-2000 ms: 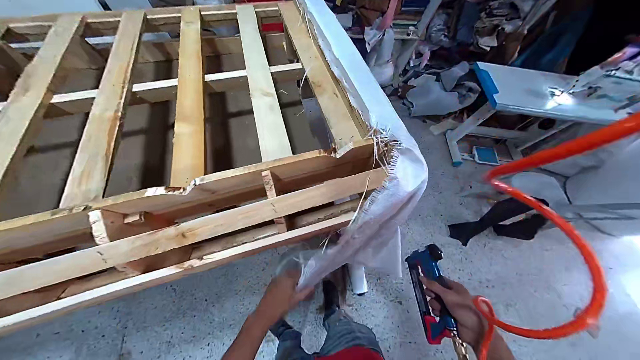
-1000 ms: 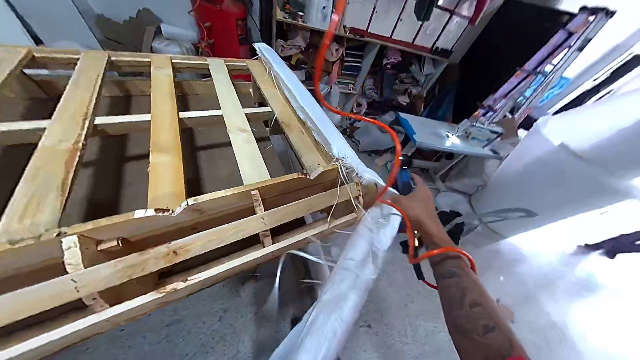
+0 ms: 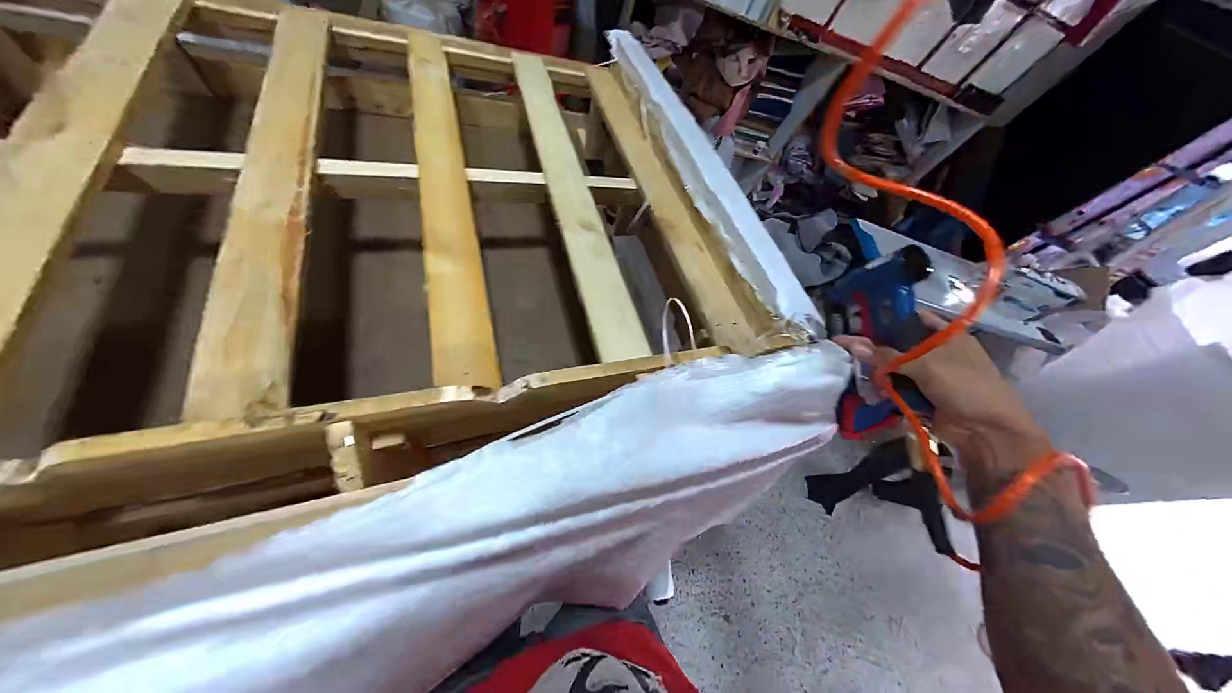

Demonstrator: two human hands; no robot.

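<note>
My right hand [image 3: 938,385] is closed around a blue and red pneumatic staple gun [image 3: 881,298], at the near right corner of a wooden slatted frame [image 3: 448,212]. An orange coiled air hose [image 3: 962,221] runs from above, past the hand and round the forearm. White fabric [image 3: 577,462] is stretched from that corner across part of the frame's near side and down to the lower left; more of it covers the right rail. My left hand is out of view. A thin pale strand loops up beside the near edge of the frame.
Behind the corner stands a white table [image 3: 1011,298] with a machine on it. Shelves with folded cloth [image 3: 780,87] are at the back. Dark straps [image 3: 890,481] lie on the speckled floor [image 3: 770,577] below the hand. White sheeting [image 3: 1136,395] is at the right.
The white fabric, hanging down from the corner a second ago, now lies across the near side of the frame. My left hand, seen on the fabric two seconds ago, is out of view.
</note>
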